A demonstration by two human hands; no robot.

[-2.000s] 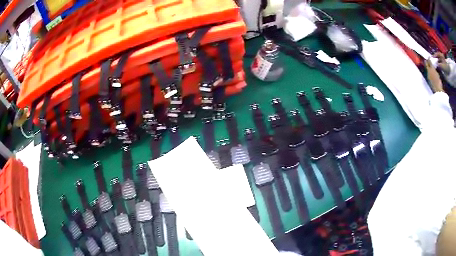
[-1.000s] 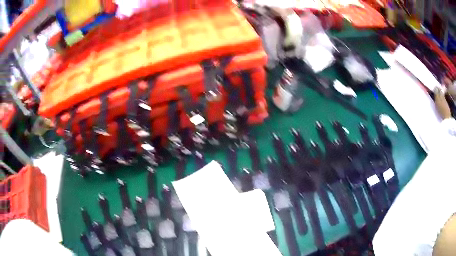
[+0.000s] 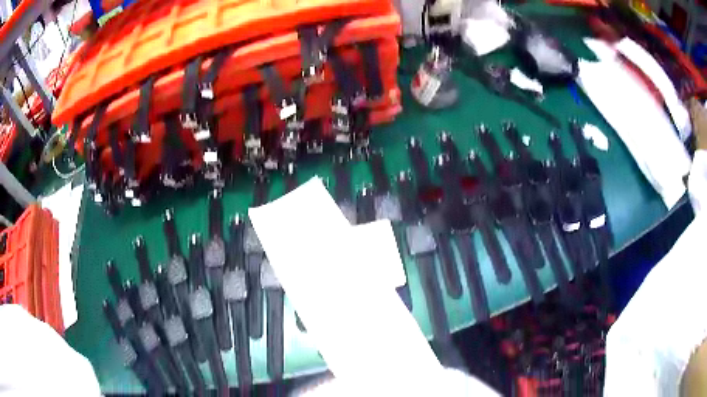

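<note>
Black smartwatches (image 3: 422, 239) lie open in slanting rows; many faces at the left look grey-white, as if covered with printed film. A long blank white sheet (image 3: 341, 287) lies over the middle watches and runs towards the bottom edge. A smaller white piece (image 3: 380, 252) overlaps its right side. White cloth shows at the bottom edge. Neither of my hands can be made out. The sleeve and partly cut-off hand at the right seem to belong to another person.
Stacked orange-red trays (image 3: 225, 46) with hanging straps stand at the back left. A labelled jar (image 3: 434, 79) stands right of them. A white paper (image 3: 636, 116) lies at the right, near the other person's sleeve (image 3: 659, 302). Watches and red parts show below the table edge.
The view has shifted and is less blurred than one second ago. The strip near the person's hand at the right has changed angle. The long sheet stays over the watches.
</note>
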